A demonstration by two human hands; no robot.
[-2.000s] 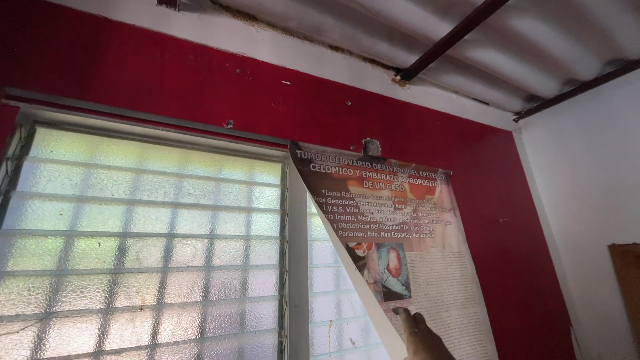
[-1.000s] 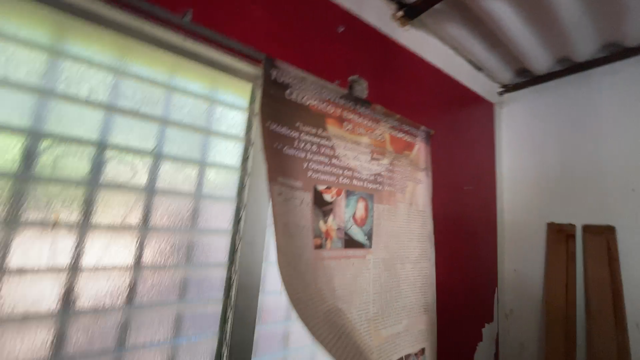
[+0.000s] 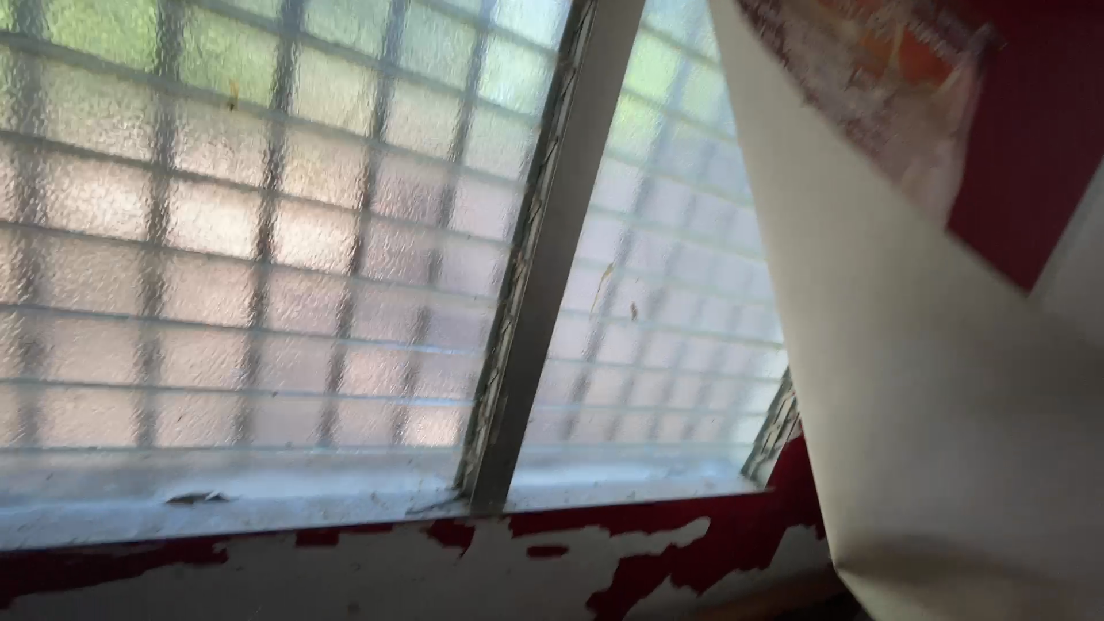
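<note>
Neither my left hand nor my right hand shows in the head view now. A large printed poster [image 3: 914, 362] hangs at the right, its lower part folded over so that the pale back faces me. Part of its printed side [image 3: 871, 78] shows at the upper right, blurred. The poster's left edge runs down over the right side of a louvred window of textured glass [image 3: 319, 233]. Whether a hand holds the poster outside the view cannot be told.
A grey metal mullion [image 3: 552, 259] divides the window. Below it runs a pale sill [image 3: 345, 511] with a small dark scrap [image 3: 197, 498] on it. Red paint peels from the wall [image 3: 673, 561] under the sill. More red wall [image 3: 1035, 147] shows at the right.
A hand at the poster's lower edge two seconds ago is out of view now. The poster hung printed side out one second ago; now its lower part is folded back. The view has swung downward.
</note>
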